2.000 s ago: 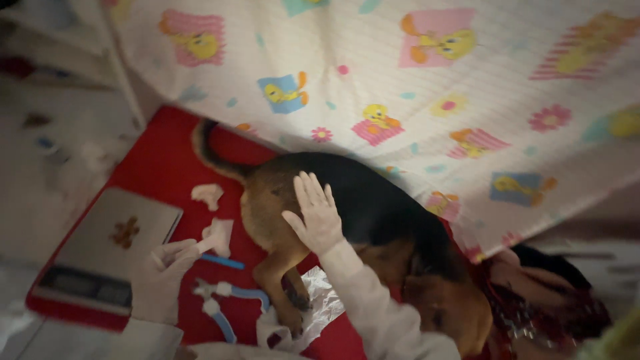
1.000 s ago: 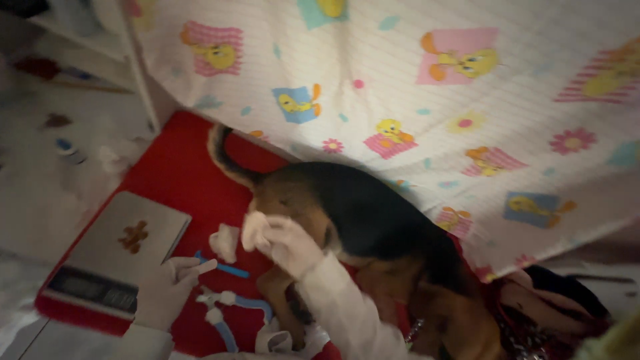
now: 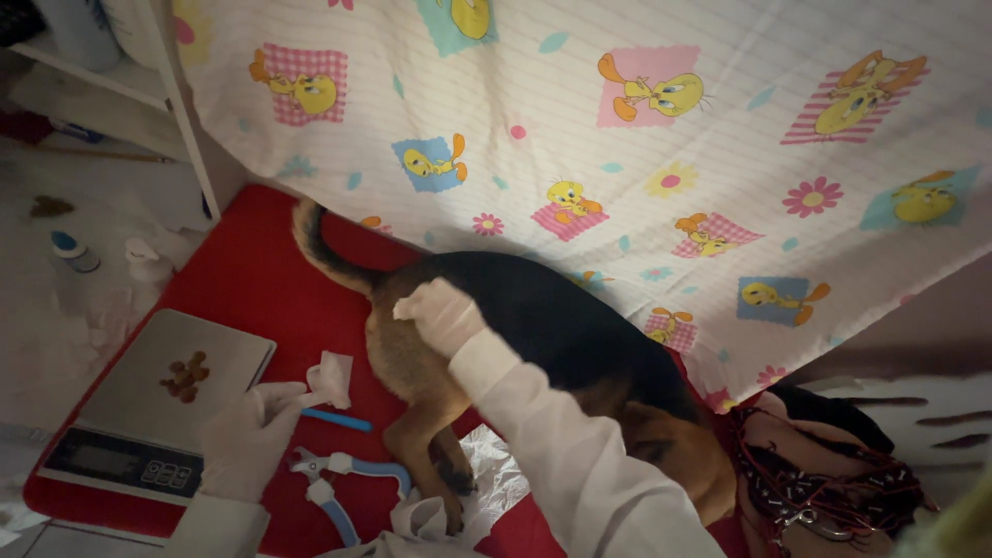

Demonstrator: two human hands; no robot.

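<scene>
A black-and-tan dog (image 3: 542, 310) lies on its side on a red mat (image 3: 256, 256). My right hand (image 3: 442, 314), in a pale glove, is closed against its hip, and a bit of whitish gauze or cotton shows at the fingertips. My left hand (image 3: 252, 434), also gloved, is over the edge of a digital kitchen scale (image 3: 147, 372) bearing brown kibble-like pieces (image 3: 186, 377). Its fingertips are beside a white gauze or cotton piece (image 3: 332, 380); whether they pinch anything is unclear. A blue stick-like tool (image 3: 337, 420) and blue-handled nail clippers (image 3: 333, 484) lie near the dog's hind legs.
A cloth printed with cartoon birds (image 3: 496, 139) hangs behind the dog. Crumpled shiny wrapping (image 3: 492, 473) lies by its paws. A dark patterned harness (image 3: 829, 480) is at the right. A small blue-capped bottle (image 3: 75, 252) and a white shelf (image 3: 101, 74) are at the left.
My right hand lay flat on the dog's flank, moved toward its hindquarters, and is now closed at the hip. One of two white pieces on the mat has gone from its place.
</scene>
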